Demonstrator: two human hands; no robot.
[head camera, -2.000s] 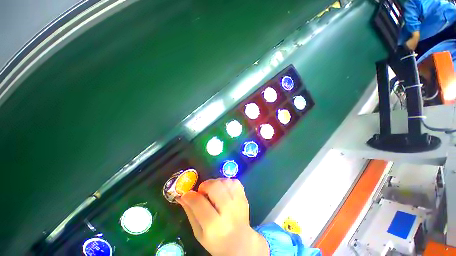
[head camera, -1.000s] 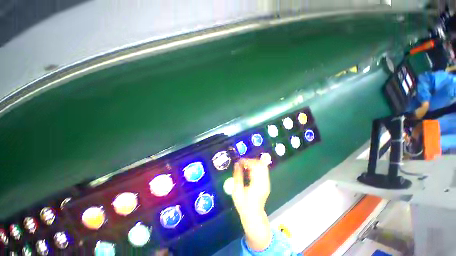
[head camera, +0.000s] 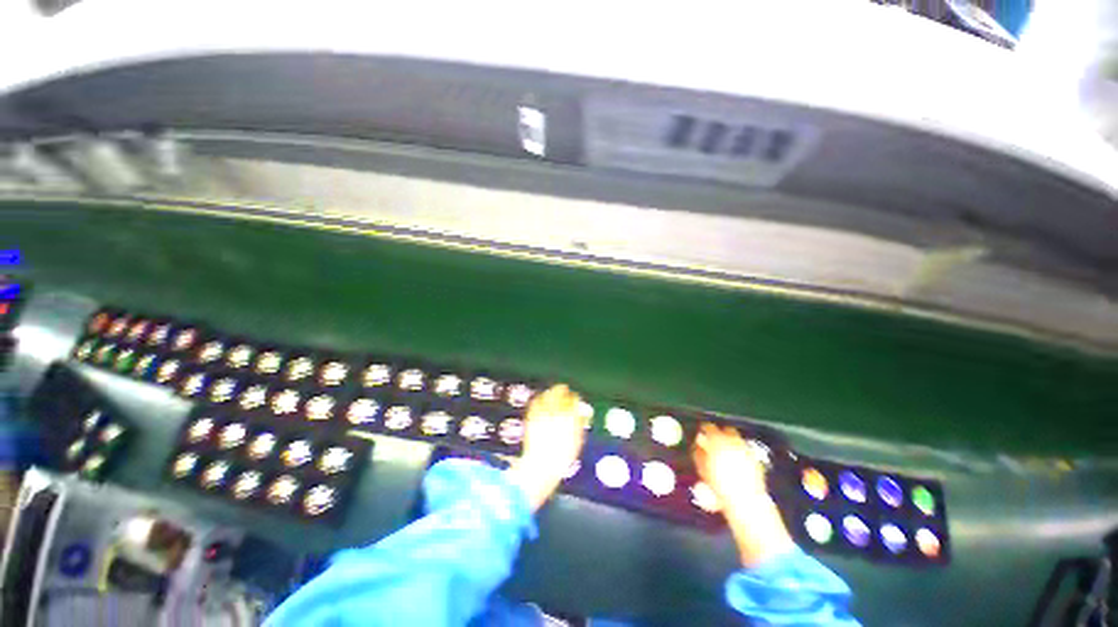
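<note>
My left hand (head camera: 554, 431) is over the left end of a black tray (head camera: 638, 492) of glowing round units, fingers bent down; whether it grips one is hidden. My right hand (head camera: 732, 468) is over the right end of this tray, fingertips down beside a white-lit unit (head camera: 666, 430); its grip is blurred. Another black tray with coloured lit units (head camera: 855, 486) lies to the right. To the left, trays hold rows of silvery round units (head camera: 334, 372), some with red or green tints.
A separate black tray of silvery units (head camera: 298, 452) lies nearer me at left. A small dark tray (head camera: 76, 423) is at far left, above a cluttered grey box (head camera: 123, 557). The green belt (head camera: 490, 294) and a grey-white housing (head camera: 405, 110) run behind. A black stand edge shows at lower right.
The view has swung left, bringing the rows of silvery units and the housing into view. My left hand now shows at the lit tray. My right hand is farther right over it.
</note>
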